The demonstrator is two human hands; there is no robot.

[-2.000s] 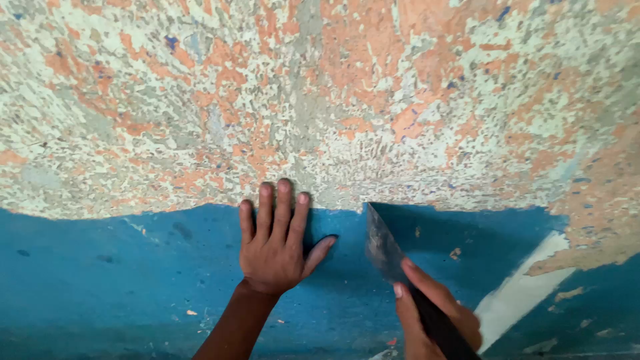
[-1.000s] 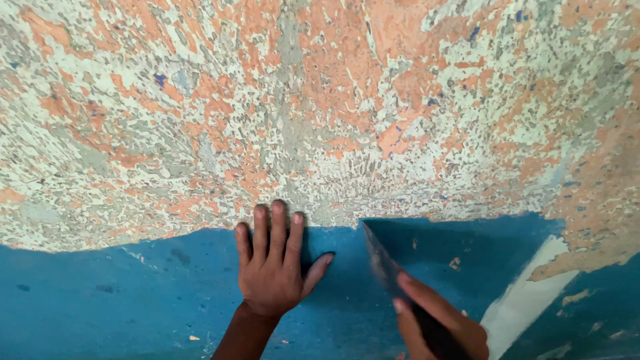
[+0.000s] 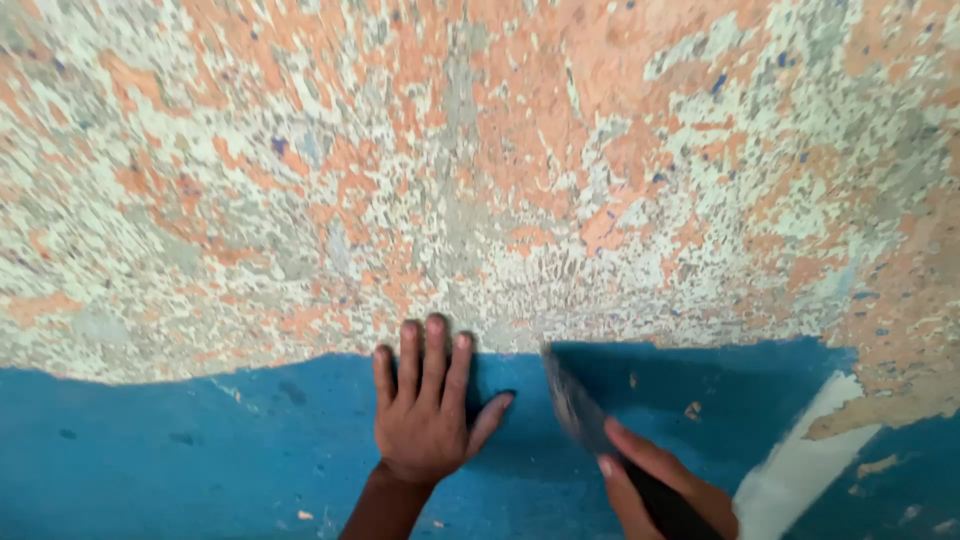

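Observation:
My left hand [image 3: 427, 427] lies flat with fingers apart on the blue-painted part of the wall [image 3: 225, 442], its fingertips reaching over the border onto the mottled, scraped part [image 3: 450, 187]. To its right, my right hand [image 3: 660, 480] grips the dark handle of a scraper [image 3: 577, 409] with a metal blade. The blade is tilted up and to the left, seen nearly edge-on and somewhat blurred. Its tip meets the border between blue paint and scraped surface. Whether the edge is under the paint cannot be told.
A pale diagonal band [image 3: 802, 465] crosses the blue paint at the lower right. Beside it, a tan bare patch [image 3: 885, 405] juts into the blue. Small chips and flecks [image 3: 692, 410] dot the blue surface. The border runs unevenly across the view.
The view has shifted a little. Both hands keep about the same places along the border, and the scraper stays in my right hand with its blade tip there.

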